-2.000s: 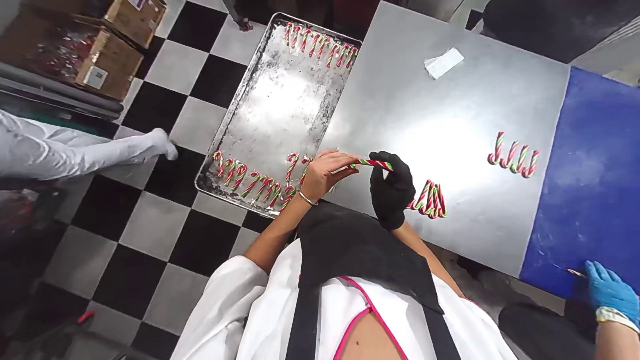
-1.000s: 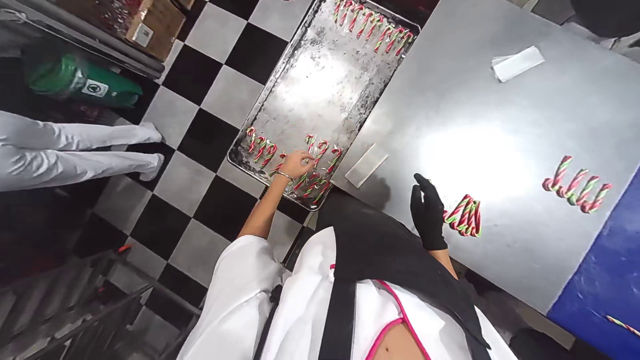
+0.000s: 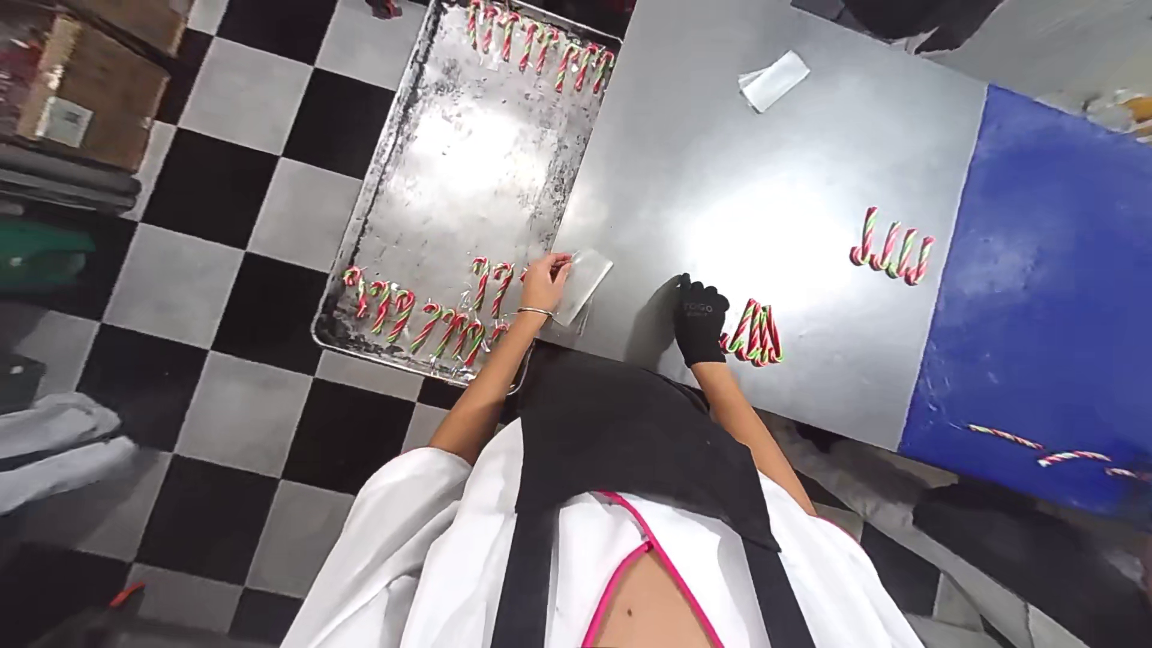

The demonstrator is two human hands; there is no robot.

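My bare left hand, with a bracelet at the wrist, is at the left edge of a stack of clear plastic sleeves on the metal table; its fingertips touch the stack, but the grip is unclear. My right hand, in a black glove, is over the table with its fingers partly spread and nothing seen in it. Just right of it lies a bunch of red, green and white candy canes. Several more candy canes stand in a row farther right. Wrapped candy canes lie on the metal tray.
Another stack of sleeves lies at the table's far side. A blue mat at the right bears striped candy sticks. Cardboard boxes are at upper left. A person's white-trousered legs are at the left edge.
My left hand has moved from the candy canes on the tray to the plastic sleeves. Two seconds ago both hands were at one candy cane. The blue-gloved hand at the right is out of view.
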